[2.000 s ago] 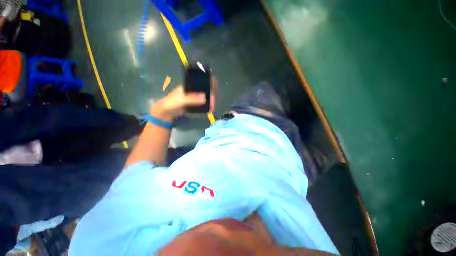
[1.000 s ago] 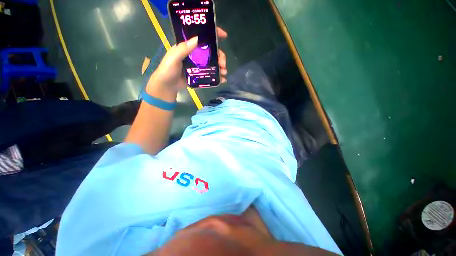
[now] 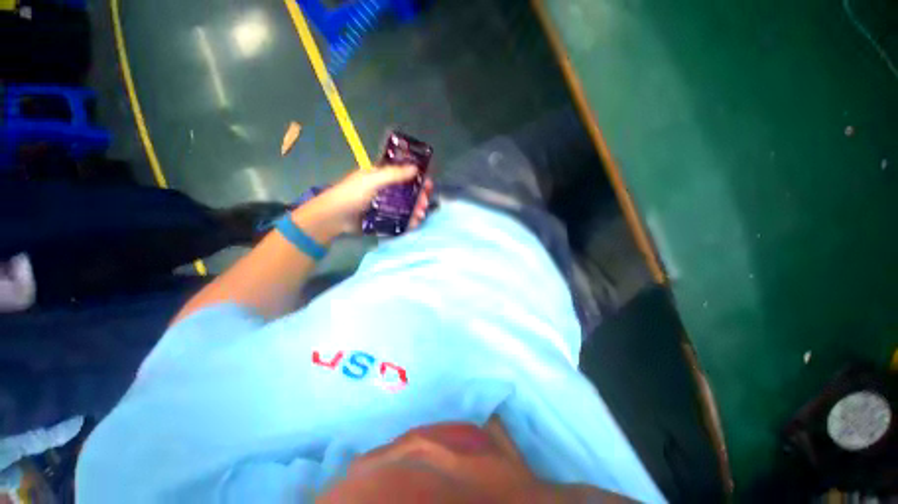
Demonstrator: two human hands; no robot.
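Observation:
My left hand (image 3: pixel 366 197) holds a smartphone (image 3: pixel 399 184) at waist height, left of my light blue shirt. The thumb lies across the lit screen. The phone is tilted and blurred, so the screen content cannot be read. A blue wrist strap (image 3: pixel 301 237) is around my left wrist. My right hand is not in view.
A green bench mat (image 3: pixel 729 197) with a brown edge runs along the right. A black fan-like box with a round pale label (image 3: pixel 859 420) sits at the lower right. Blue stools (image 3: pixel 61 116) and yellow floor lines (image 3: pixel 330 89) are at upper left. Another person's dark clothing is at left.
My left hand raised the phone toward my face, its screen lit, then lowered it back toward my waist. The phone is now tilted and its screen is less clear than one second ago.

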